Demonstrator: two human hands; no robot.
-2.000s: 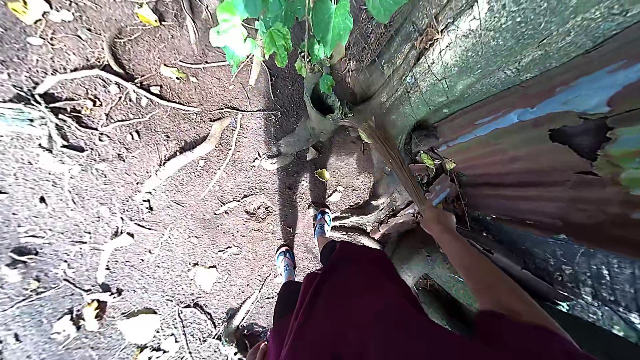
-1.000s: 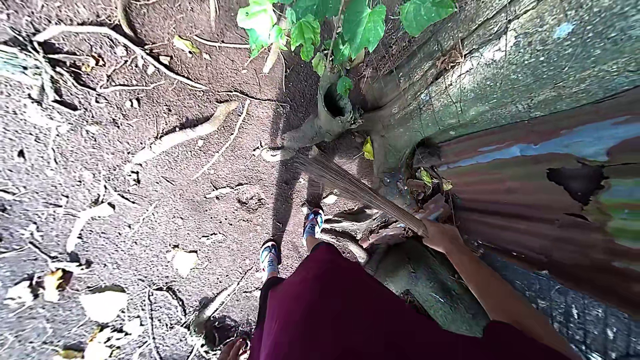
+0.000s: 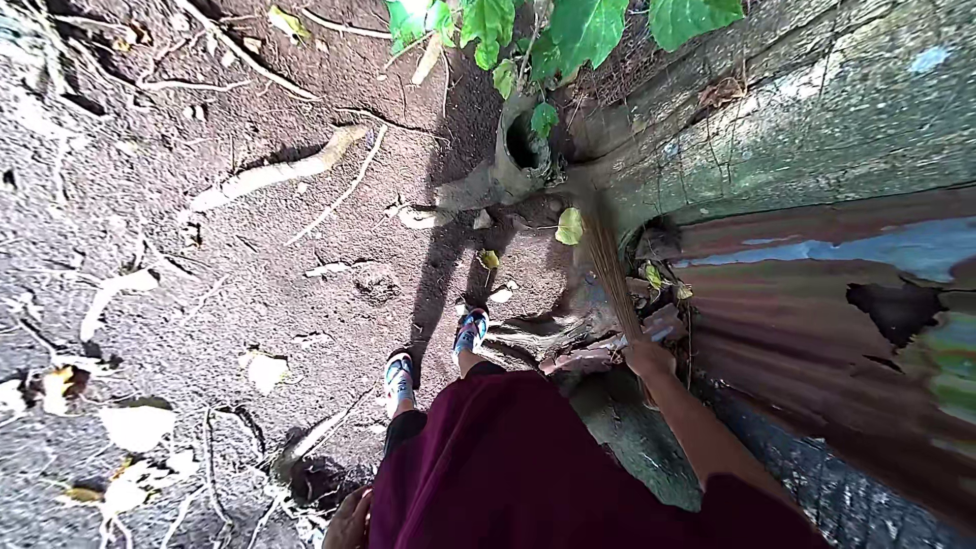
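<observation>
My right hand (image 3: 650, 360) is closed around the lower end of a stick broom (image 3: 611, 274) made of thin brown twigs. The broom points up and away from me, its blurred tip beside the base of a tree trunk (image 3: 778, 130). A yellow-green leaf (image 3: 569, 226) lies just left of the bristles, and a smaller yellow leaf (image 3: 488, 259) is on the soil farther left. At the bottom edge my left hand (image 3: 349, 522) hangs beside my dark red shirt, partly cut off by the frame; whether it holds anything is hidden.
Rusty corrugated metal sheet (image 3: 801, 305) with a torn hole stands at the right. A hollow stump (image 3: 526, 145) rises under green leaves (image 3: 587, 30). Roots (image 3: 282, 171) cross the dirt at the left, and thick roots (image 3: 534, 335) spread by my feet. Pale dry leaves (image 3: 137, 427) lie lower left.
The broom's tip has swung from the trunk base leftward to the root by the stump, then back right to the trunk. My right hand has kept its hold.
</observation>
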